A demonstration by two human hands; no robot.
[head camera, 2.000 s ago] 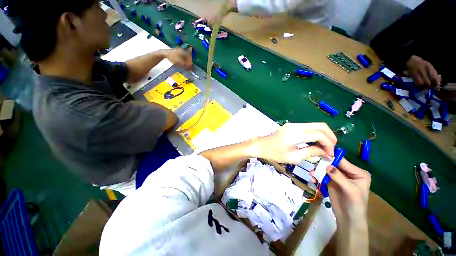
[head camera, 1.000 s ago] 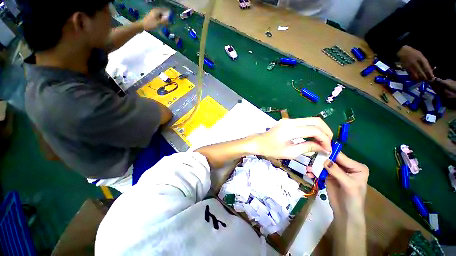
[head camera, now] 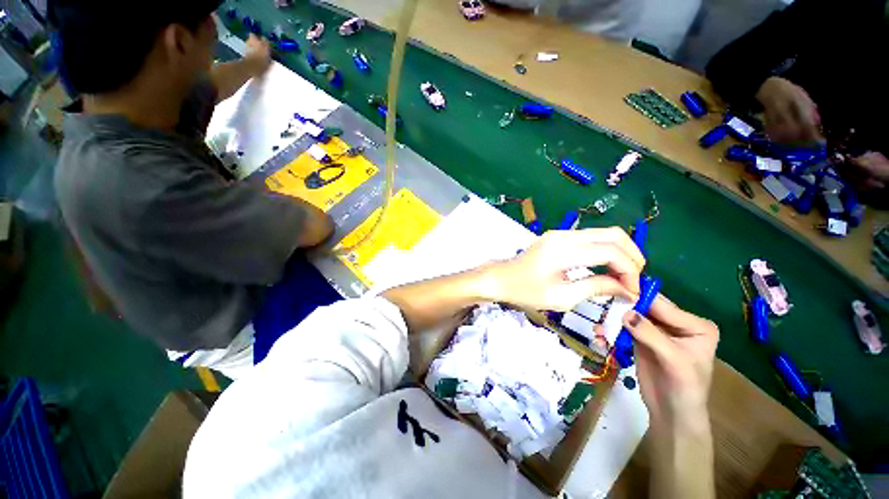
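A blue battery cell (head camera: 637, 312) is held tilted between my two hands, above the right edge of the pad box. My right hand (head camera: 676, 346) grips it between thumb and fingers. My left hand (head camera: 585, 271) is at its upper left side, fingertips on a white pad (head camera: 616, 314) that lies against the cell. Red and yellow lead wires (head camera: 606, 367) hang from the cell's lower end. The pad box (head camera: 585, 443) below holds a heap of white pads (head camera: 502, 375) with small green boards at its sides.
A green conveyor belt (head camera: 682, 273) carries blue cells, wired boards and pink car-shaped parts (head camera: 769, 286). A worker (head camera: 175, 205) sits at left by yellow sheets (head camera: 390, 234) and a hanging hose (head camera: 393, 117). Another person's hands are over cells across the belt. PCB panels (head camera: 824, 478) lie at lower right.
Belt parts have shifted down and left in view. The left worker's arm moved, and a blue cell now lies by the yellow sheet. My hands stay nearly in place on the cell and pad.
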